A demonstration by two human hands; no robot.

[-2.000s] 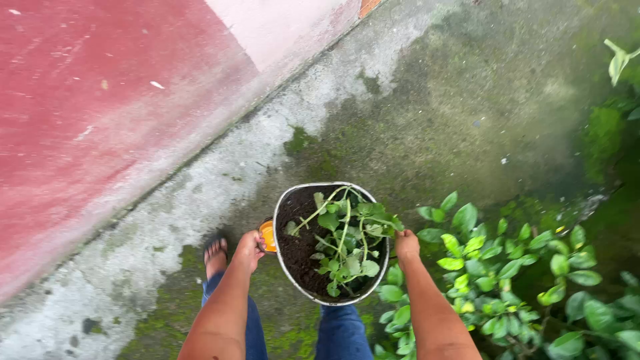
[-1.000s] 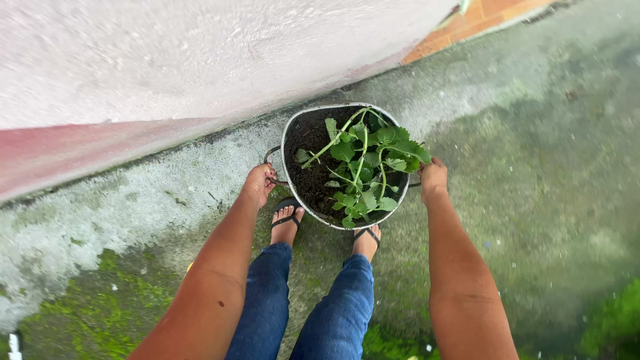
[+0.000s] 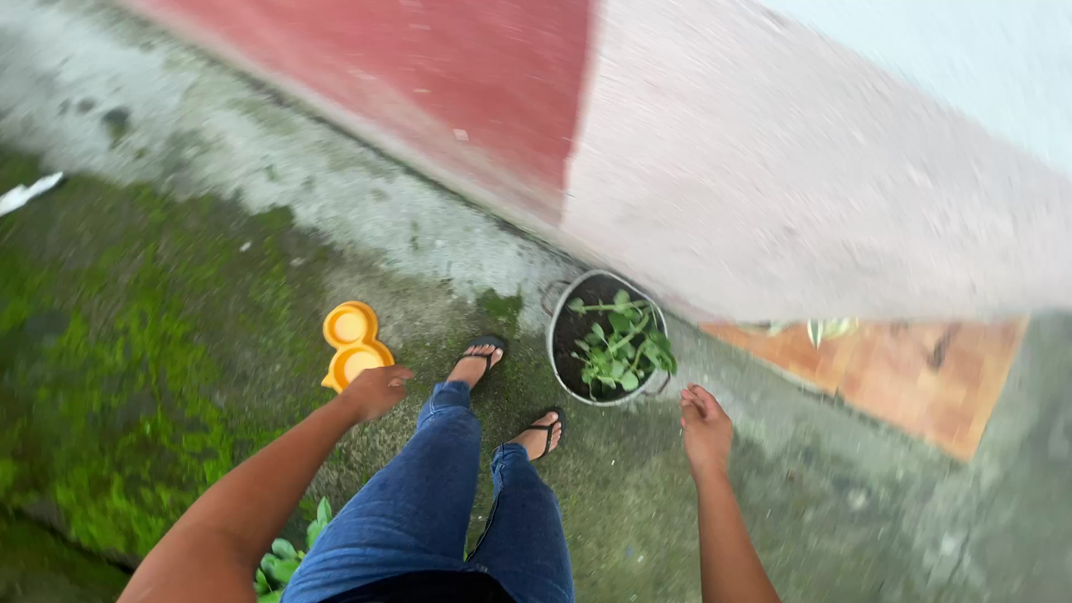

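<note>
A round metal pot (image 3: 554, 356) with dark soil and a leafy green plant (image 3: 624, 339) stands on the concrete against the wall, its wire handles at its sides. My right hand (image 3: 708, 423) is just right of the pot, empty, with its fingers loosely bent and apart from the rim. To the left, my left hand (image 3: 377, 392) is empty over the ground, beside a yellow-orange plastic dish with two round hollows (image 3: 356, 360). The hand overlaps the dish's lower edge in view; it does not appear to hold it.
A red and pale pink wall (image 3: 502, 109) runs diagonally behind the pot. Orange tiles (image 3: 913, 377) lie at the right. My sandalled feet (image 3: 477, 360) are between the dish and the pot. Green moss (image 3: 167, 310) covers ground at left, and leaves (image 3: 280, 565) show at lower left.
Both hands have let go of the pot, which they held by its sides before. It now stands beside the wall. My hands have moved apart, and the view has swung strongly.
</note>
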